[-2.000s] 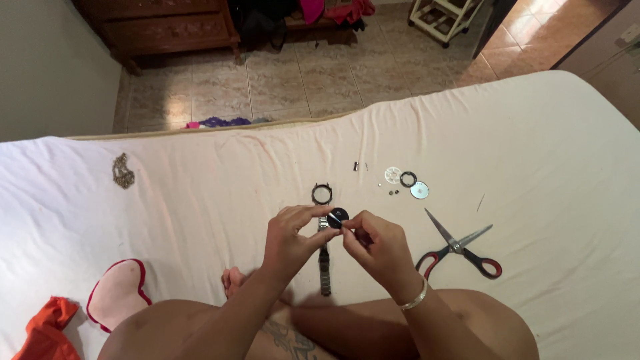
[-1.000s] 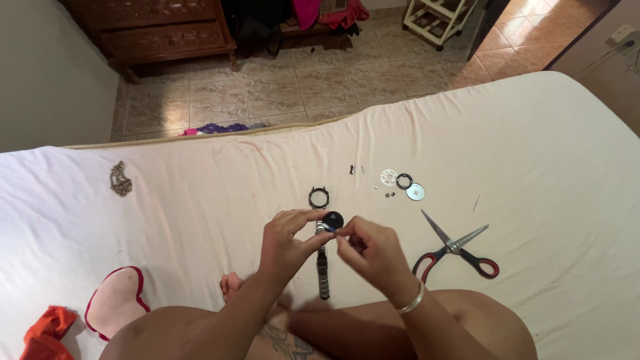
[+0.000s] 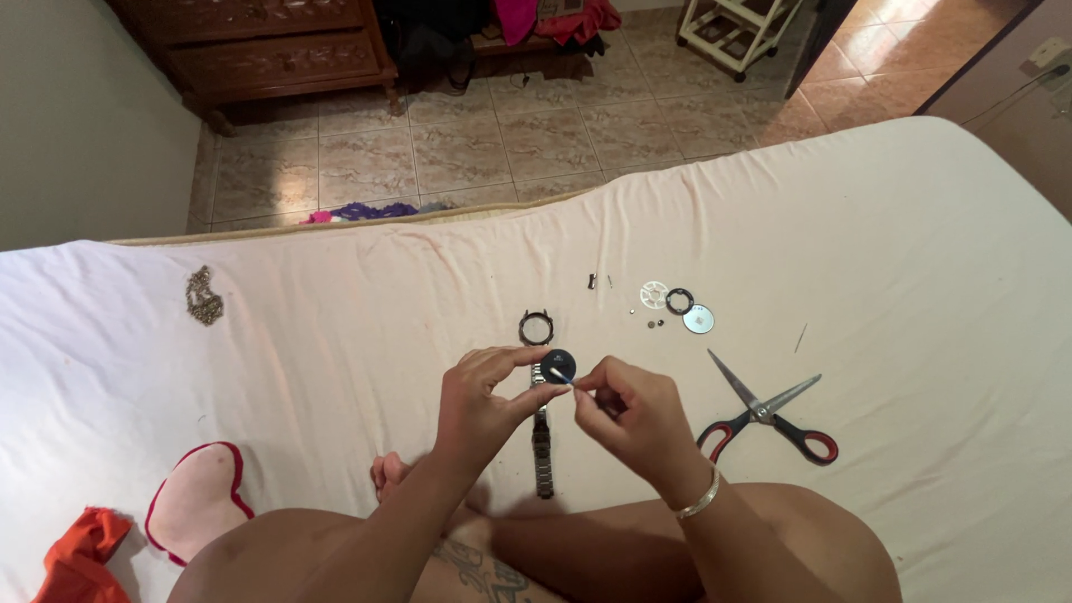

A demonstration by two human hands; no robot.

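My left hand (image 3: 490, 398) pinches a round black watch dial (image 3: 559, 362) by its edge between thumb and fingertips. In my right hand (image 3: 632, 419) is a cotton swab (image 3: 559, 376), its white tip over the face of the dial. Just beyond the dial lies a black watch case ring (image 3: 536, 327). Beneath my hands a metal watch bracelet (image 3: 543, 461) runs toward my legs, partly hidden by the left fingers. Right of the case ring lie a white slotted disc (image 3: 654, 295), a black ring (image 3: 680, 301), a silver case back (image 3: 698, 319) and several tiny parts.
Spread-bladed scissors (image 3: 760, 410) with red and black handles lie to the right on the bed sheet (image 3: 335, 360), near a thin pin (image 3: 801, 337). At left are a chain (image 3: 203, 296), a heart-shaped cushion (image 3: 201, 502) and orange cloth (image 3: 88, 557). The bed's far edge borders a tiled floor.
The swab in my right hand has changed its angle, and its white tip now shows over the dial. My left hand keeps its hold on the dial.
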